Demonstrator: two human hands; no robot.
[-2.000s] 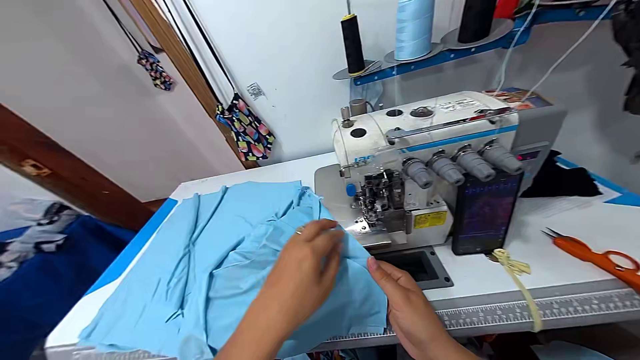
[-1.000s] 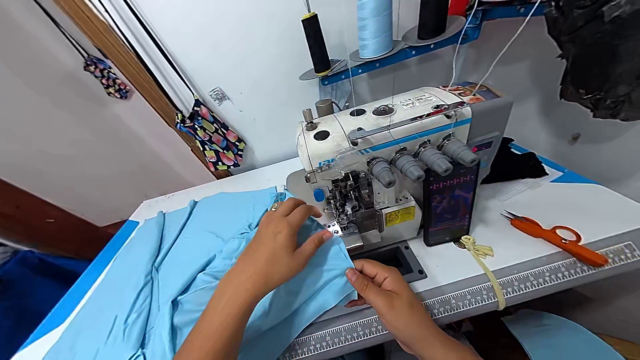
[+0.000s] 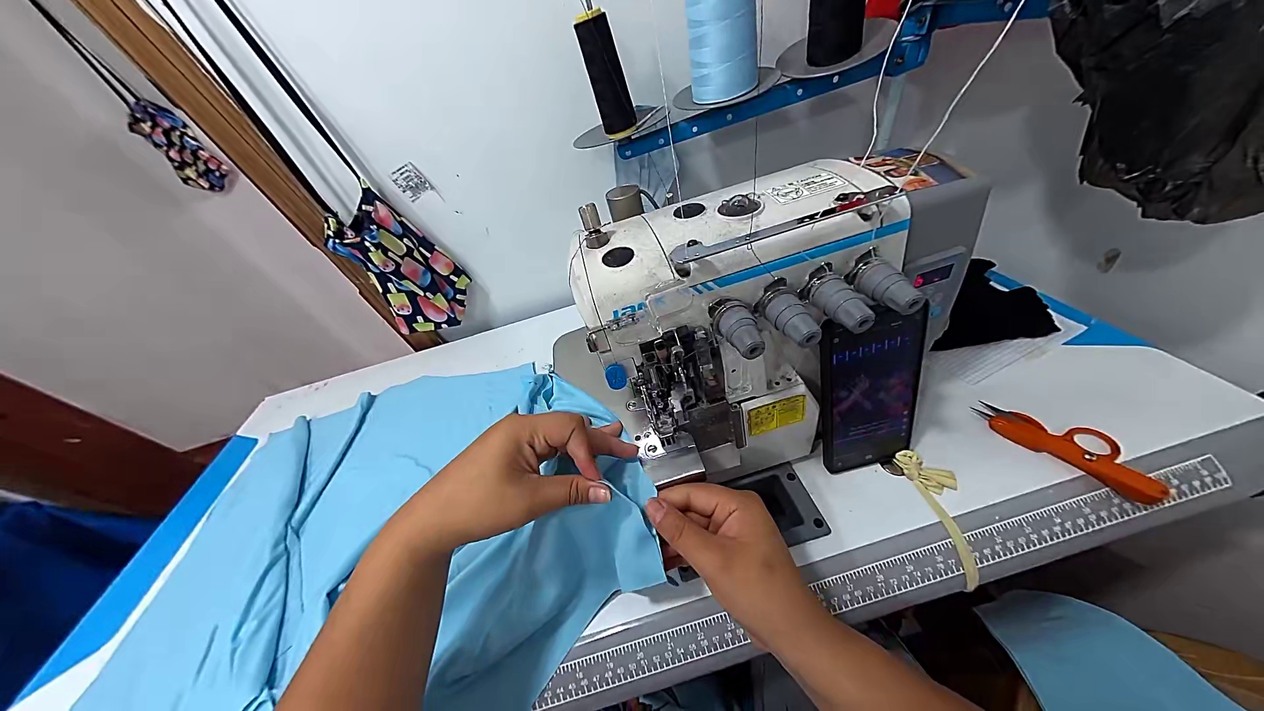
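Light blue fabric (image 3: pixel 395 474) spreads over the left of the table and hangs off its front edge. My left hand (image 3: pixel 533 479) pinches the fabric's edge between thumb and fingers, just in front of the presser foot area. My right hand (image 3: pixel 716 533) grips the same edge a little lower and to the right. Behind both hands stands a white overlock sewing machine (image 3: pixel 750 237). Its needle area (image 3: pixel 676 385) is close to my left fingertips; whether cloth lies under the foot cannot be told.
Orange thread snips (image 3: pixel 1076 454) lie on the right. A phone (image 3: pixel 874 390) leans against the machine. A measuring tape (image 3: pixel 889 583) runs along the table's front edge, with a yellow strip (image 3: pixel 953 533) over it. Thread cones (image 3: pixel 724 49) stand behind. Black cloth (image 3: pixel 997 311) lies at the back right.
The view has shifted somewhat. My left thumb and fingers, earlier laid over the cloth, now pinch its edge. My right hand keeps its hold on the edge.
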